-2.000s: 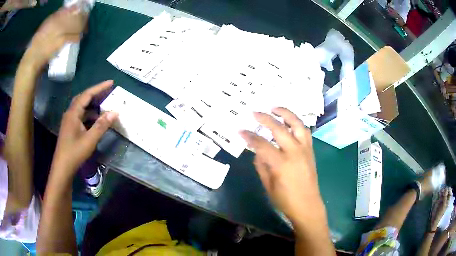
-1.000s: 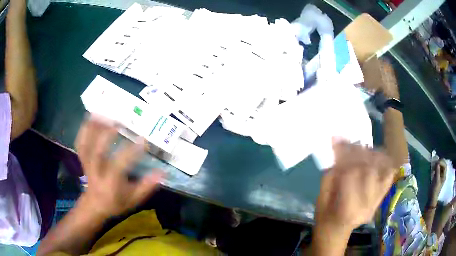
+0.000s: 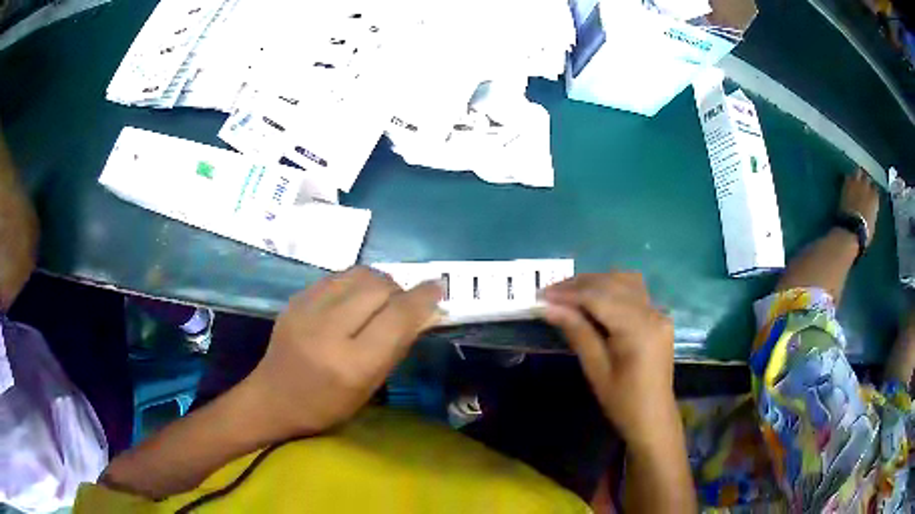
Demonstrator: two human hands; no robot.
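A leaflet, folded to a narrow white strip with a row of short black bars, lies at the table's front edge. My left hand grips its left end between thumb and fingers. My right hand grips its right end. A long white carton with a green mark and an open flap lies to the left, just beyond my left hand. The leaflet pile spreads across the table behind, with a wrinkled sheet at its right side.
A light-blue and white box stands at the back right, its brown flap cut by the frame. Another white carton lies on the right. A neighbour's patterned sleeve and hand are at the right edge, and an arm at the left.
My right hand has brought a white sheet from the right side of the pile to the front edge. It is now a narrow strip, held by both hands. The view has shifted; the neighbour's hand has left the box.
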